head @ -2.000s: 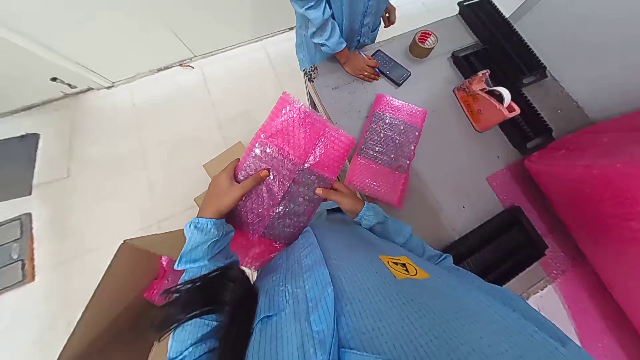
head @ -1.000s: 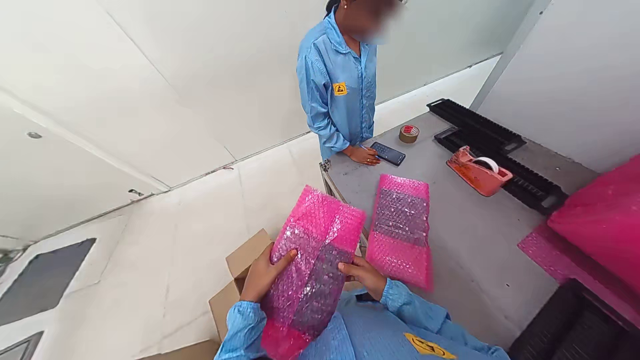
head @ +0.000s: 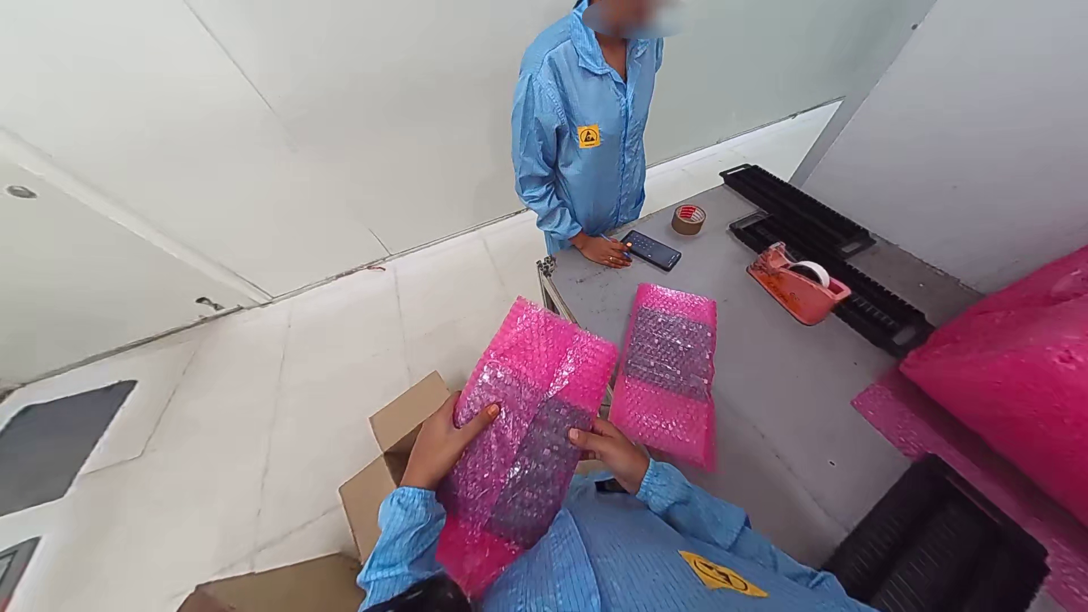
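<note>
Both my hands hold a pink bubble-wrap packet [head: 527, 425] with something dark inside, tilted over the floor beside the table edge. My left hand [head: 442, 442] grips its left side, thumb on top. My right hand [head: 614, 452] grips the right edge, its thumb also on the wrap. The fingers beneath the packet are hidden. A second pink bubble-wrap packet [head: 665, 374] with a dark content lies on the grey table [head: 765, 399], just right of the held one.
An open cardboard box [head: 365, 501] stands below at my left. A co-worker's hand [head: 605, 251] rests by a phone [head: 652, 251]. Brown tape roll [head: 688, 220], red tape dispenser [head: 797, 285], black trays [head: 850, 289], pink bubble wrap [head: 1011, 374] and a black tray [head: 939, 544] are on the table.
The view has tilted up, bringing more of the co-worker into sight. My hands keep hold of the same packet, and the second packet stays on the table.
</note>
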